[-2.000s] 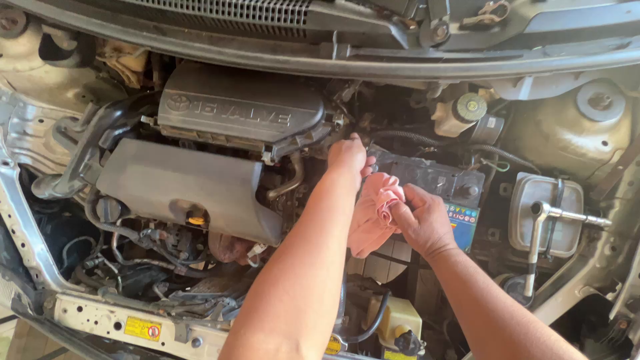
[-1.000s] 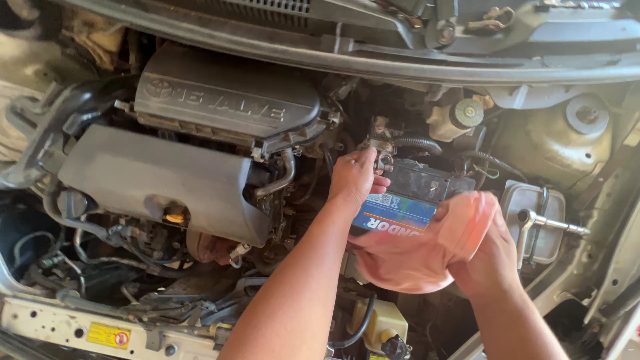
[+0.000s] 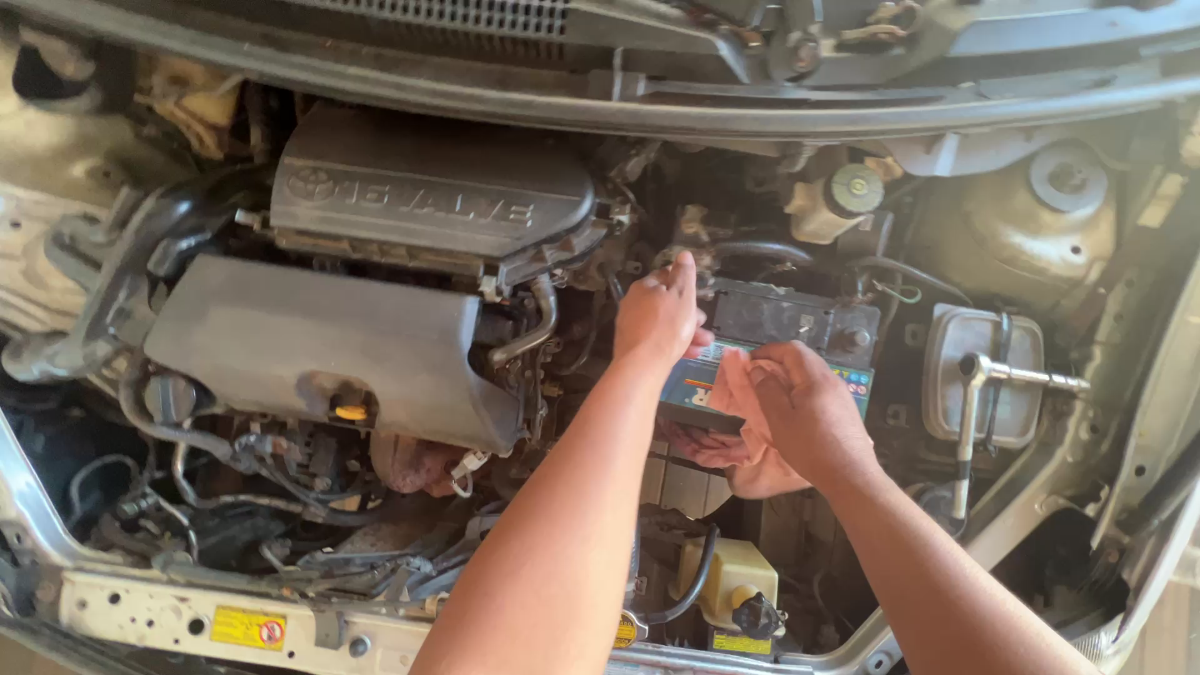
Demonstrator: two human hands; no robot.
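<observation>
My left hand (image 3: 661, 314) grips the battery cable clamp (image 3: 694, 248) at the left rear corner of the car battery (image 3: 797, 314); the fingers partly hide the clamp. The clamp looks raised off the battery, though its exact contact cannot be told. My right hand (image 3: 811, 403) holds a pink cloth (image 3: 764, 459) against the blue label on the battery's front side. Part of the cloth hangs below the label. A battery post (image 3: 851, 339) shows at the right end of the battery top.
A ratchet with a socket extension (image 3: 975, 403) lies on a lidded plastic container (image 3: 937, 347) at the right. The engine cover (image 3: 328, 347) fills the left side. A brake fluid reservoir (image 3: 855, 192) stands behind the battery, and a yellowish coolant reservoir (image 3: 741, 577) sits in front.
The cloth, first bunched in my right hand and then spread over the battery's front, is now gathered against the label. My left hand stays by the clamp.
</observation>
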